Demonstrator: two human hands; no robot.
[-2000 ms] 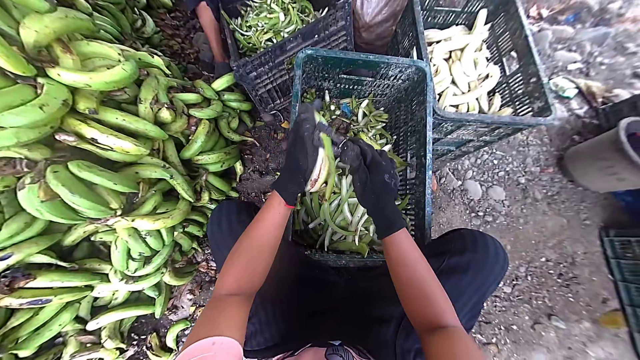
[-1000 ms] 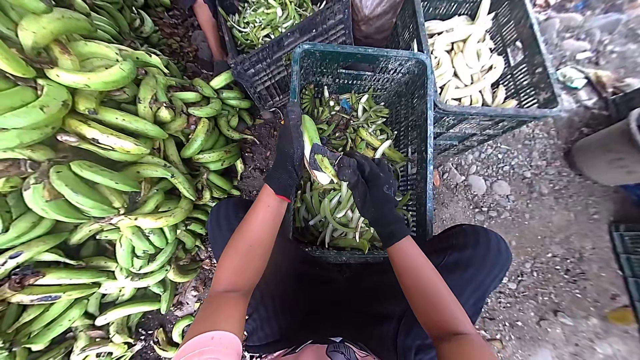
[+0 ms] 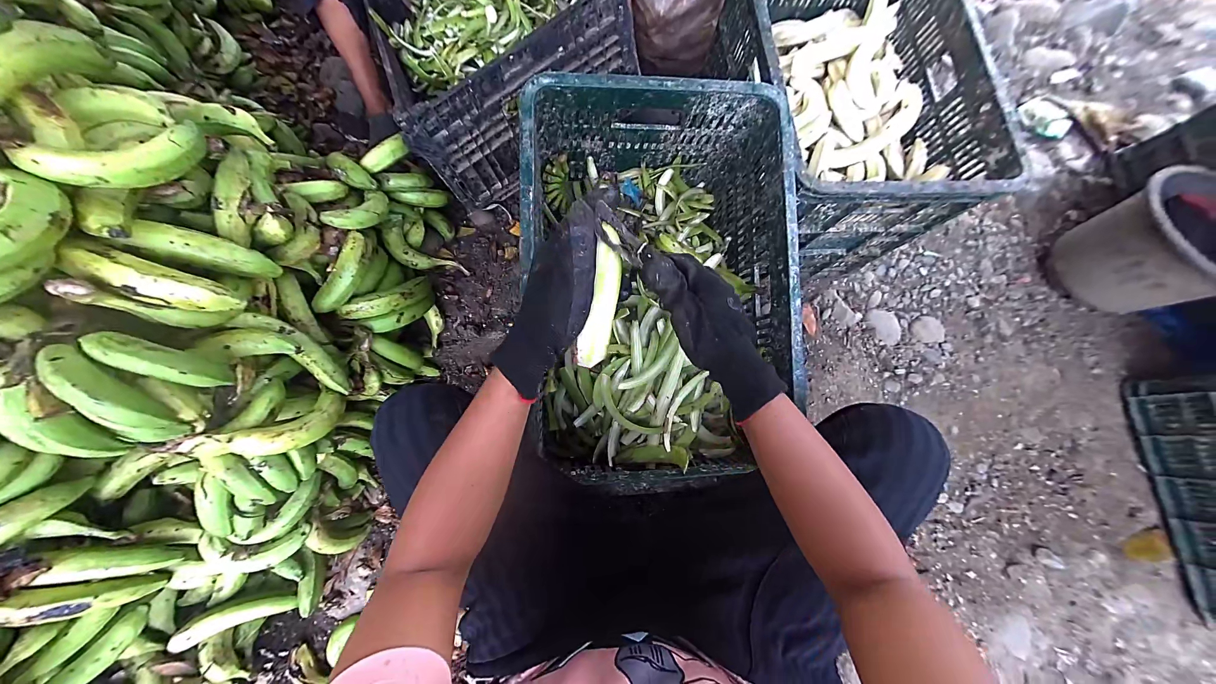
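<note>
My left hand (image 3: 559, 285), in a black glove, is closed around a partly peeled green plantain (image 3: 601, 299), its pale flesh showing on the side toward my right hand. My right hand (image 3: 701, 318), gloved alike, has its fingertips at the plantain's upper end; a small dark tool seems to lie between the fingers, too hidden to name. Both hands are over a green plastic crate (image 3: 793, 237) that holds strips of green peel (image 3: 655, 380).
Unpeeled green plantains (image 3: 152, 361) are heaped at the left. Peeled plantains (image 3: 860, 95) lie in a crate at the upper right, peel in a black crate (image 3: 513, 95) at the top. Another person's arm (image 3: 351, 52) shows there. A bucket (image 3: 1130, 242) stands at the right.
Both hands stay over the peel crate. The plantain's dark green skin, seen facing up one second ago, has given way to a pale side in view now.
</note>
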